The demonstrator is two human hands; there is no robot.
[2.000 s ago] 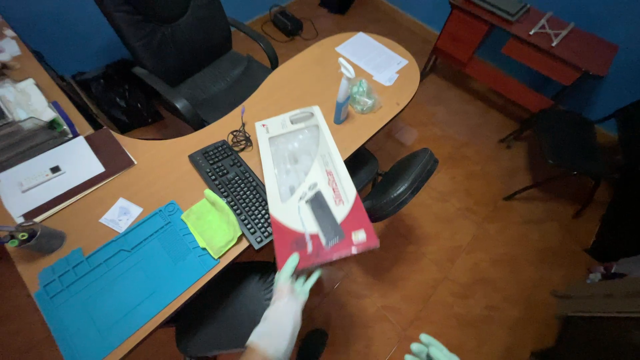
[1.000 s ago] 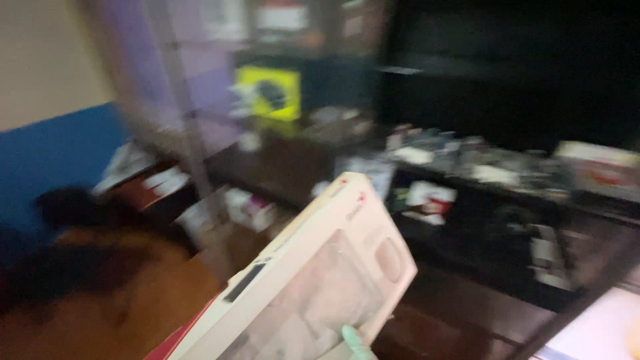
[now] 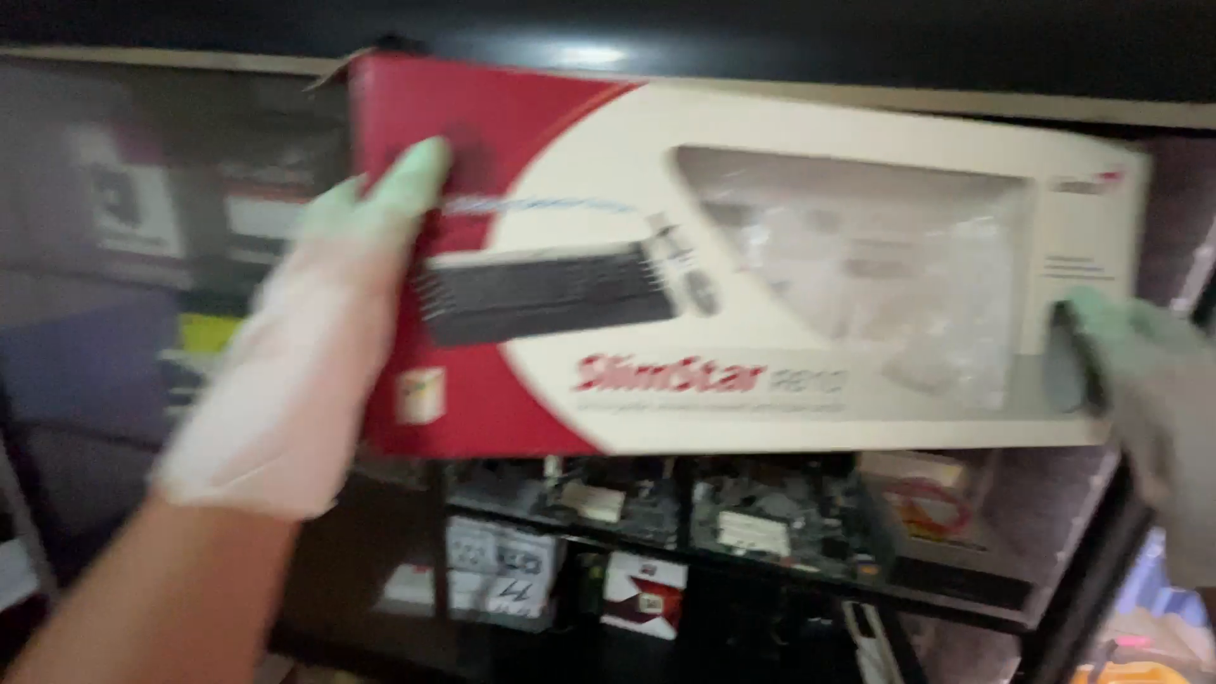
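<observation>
A long red and white cardboard keyboard box is held level in front of dark shelving. Its front bears a picture of a black keyboard and a clear window with crumpled clear plastic behind it. My left hand, in a pale glove with green fingertips, grips the red end, thumb on the front face. At the white end, my right hand, gloved the same way, holds the lower corner and is blurred; part of it lies beyond the frame edge.
Dark shelves below hold trays of small parts, a red and white box and a printed carton. Behind glass at left are more boxes. Colourful items show at bottom right.
The box lay on the desk beside a black keyboard; now it is up at the shelving, held at both ends. The view has turned from the desk to the shelves.
</observation>
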